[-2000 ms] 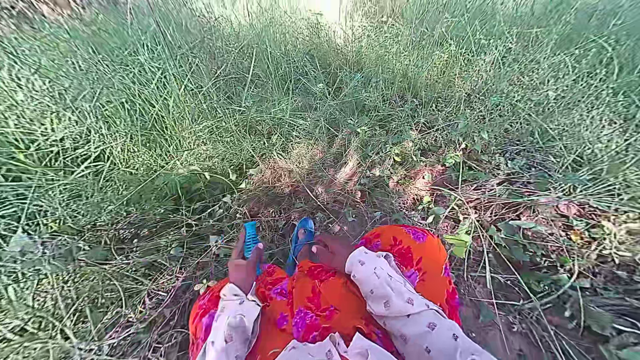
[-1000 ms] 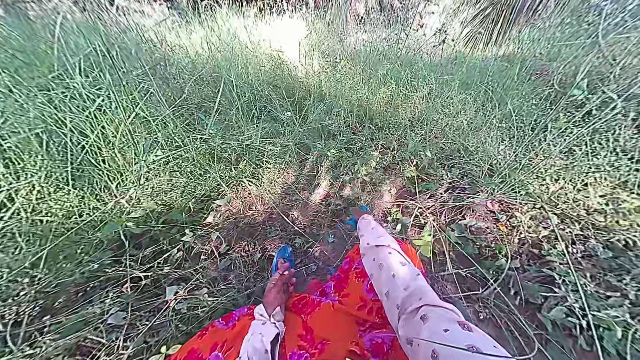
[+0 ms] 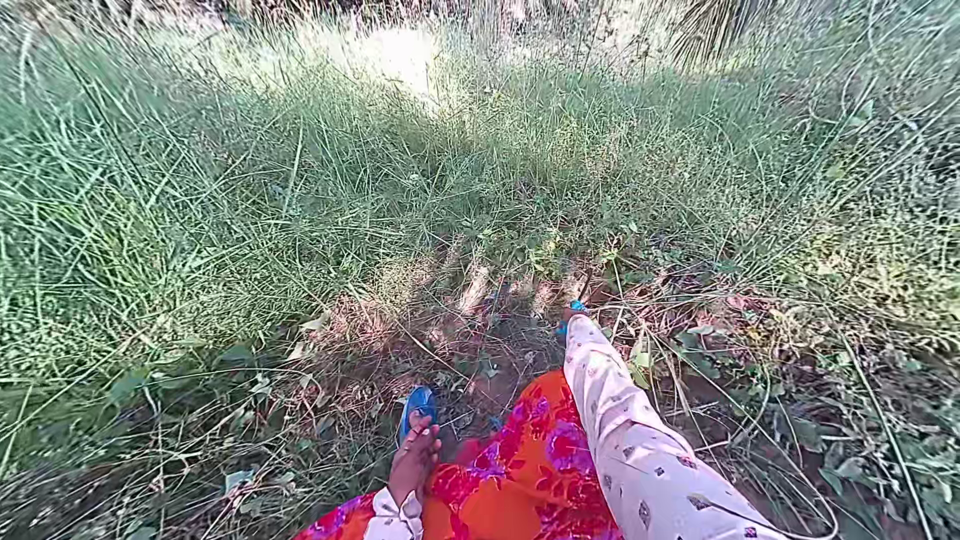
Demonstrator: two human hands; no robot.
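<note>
My left hand (image 3: pixel 414 461) is low in the view, left of centre, with fingers loosely bent and nothing visible in them. Just beyond its fingertips is a blue sandal (image 3: pixel 418 403), partly covered by the hand. My right arm, in a pale patterned sleeve (image 3: pixel 637 442), reaches forward to the ground. At its end my right hand (image 3: pixel 572 316) is closed around a small blue object (image 3: pixel 577 305), mostly hidden by the hand and cuff. A thin dark shape rises beside it, too unclear to name. Orange and pink floral cloth (image 3: pixel 517 487) covers my lap between the arms.
Tall green grass (image 3: pixel 225 187) spreads ahead and to the left. Dry stalks and cut-looking straw (image 3: pixel 367 322) lie on bare soil before my feet. Leafy low plants and long bent stems (image 3: pixel 885 435) stand at the right. A sunlit patch (image 3: pixel 405 60) shows farther off.
My right hand has moved from near the lap forward and right to the ground. Beside my left hand, the ribbed blue object of two seconds ago no longer shows. The view has tilted up somewhat.
</note>
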